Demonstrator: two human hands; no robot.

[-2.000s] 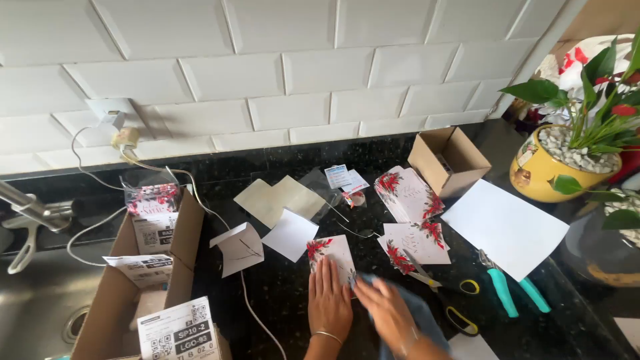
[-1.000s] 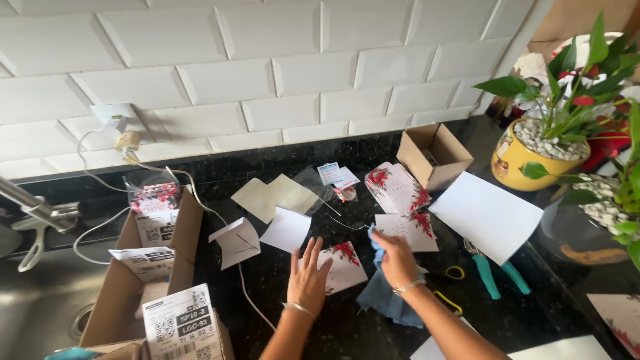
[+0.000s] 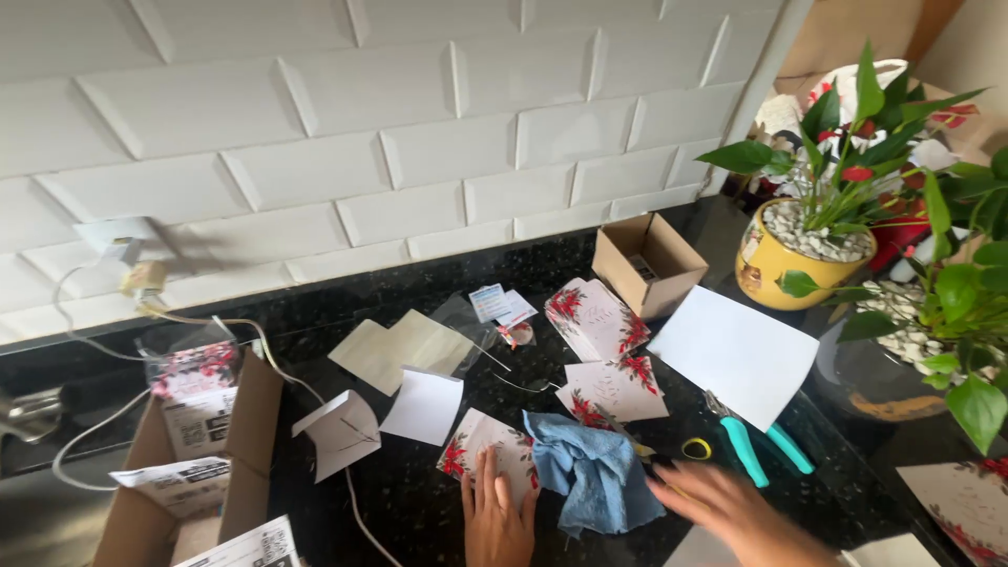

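My left hand (image 3: 498, 504) lies flat with fingertips on a floral printed card (image 3: 482, 435) on the dark counter. A crumpled blue cloth (image 3: 591, 472) lies just right of that card. My right hand (image 3: 701, 492), blurred, is at the cloth's right edge, over the handles of the scissors (image 3: 696, 449), whose blades are partly under or behind the cloth; its grip cannot be made out. Above lie another floral card (image 3: 622, 387) and a stack of floral cards (image 3: 594, 319). Pliers-like cutters with turquoise handles (image 3: 744, 449) lie to the right.
A cardboard box with labelled papers (image 3: 256, 417) stands left, by the sink (image 3: 47, 504). White sheets (image 3: 736, 354), a folded paper (image 3: 346, 433), a small open box (image 3: 650, 264) and a yellow plant pot (image 3: 803, 256) stand or lie around. A white cable (image 3: 354, 504) crosses the counter.
The blue cloth, in my right hand a second ago, now lies on the counter, and that hand has moved right to the scissors. My left hand has come down onto the floral card.
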